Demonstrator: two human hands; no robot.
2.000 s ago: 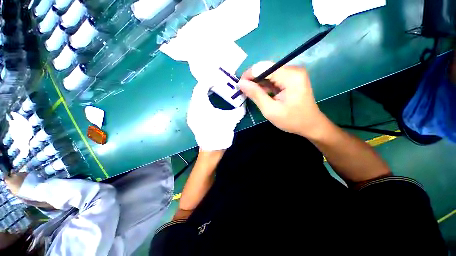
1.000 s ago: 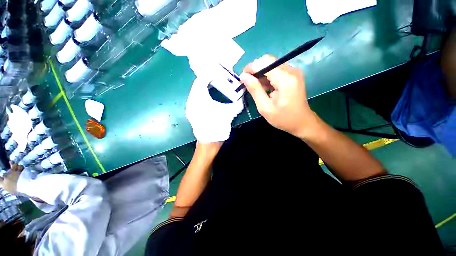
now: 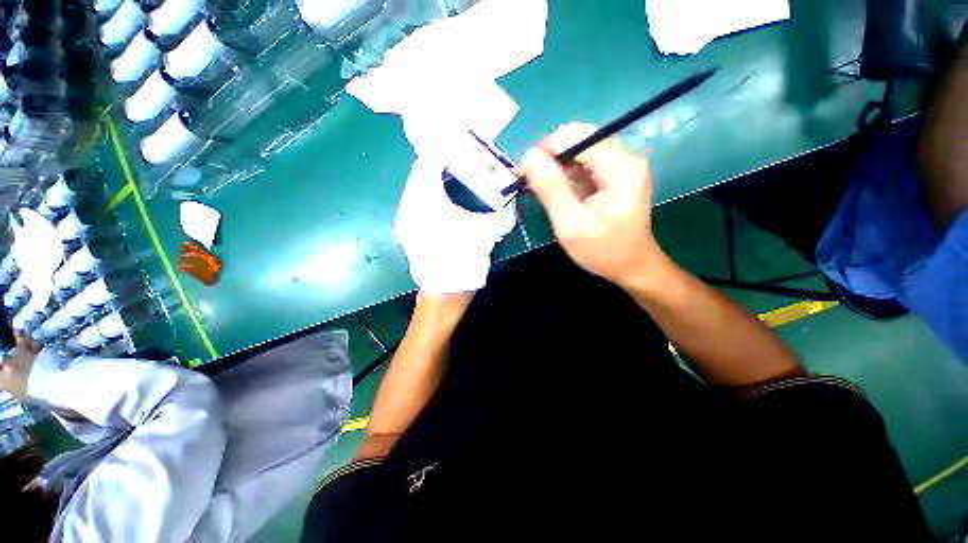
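Note:
My left hand [image 3: 448, 239], in a white glove, holds a small white housing [image 3: 480, 175] with a dark opening, near the bench's front edge. Glove and housing blend, so the fingers are hard to tell apart. My bare right hand [image 3: 605, 207] grips a slim black tool [image 3: 647, 109]. The tool's tip is at the right side of the housing, and its rear end points up and right. White wiping sheets [image 3: 456, 64] lie on the bench just beyond the left hand.
Clear trays [image 3: 239, 90] with white housings stand at the left and back left. An amber item [image 3: 200, 263] and a white scrap [image 3: 199, 223] lie on the green bench [image 3: 308, 212]. Another white sheet [image 3: 713, 23] lies at the back. People sit left, in a grey sleeve [image 3: 127, 392], and right.
The view has shifted slightly. The black tool has tilted a little flatter, and its tip stays at the housing. Both hands keep their hold. The left person's arm has moved slightly.

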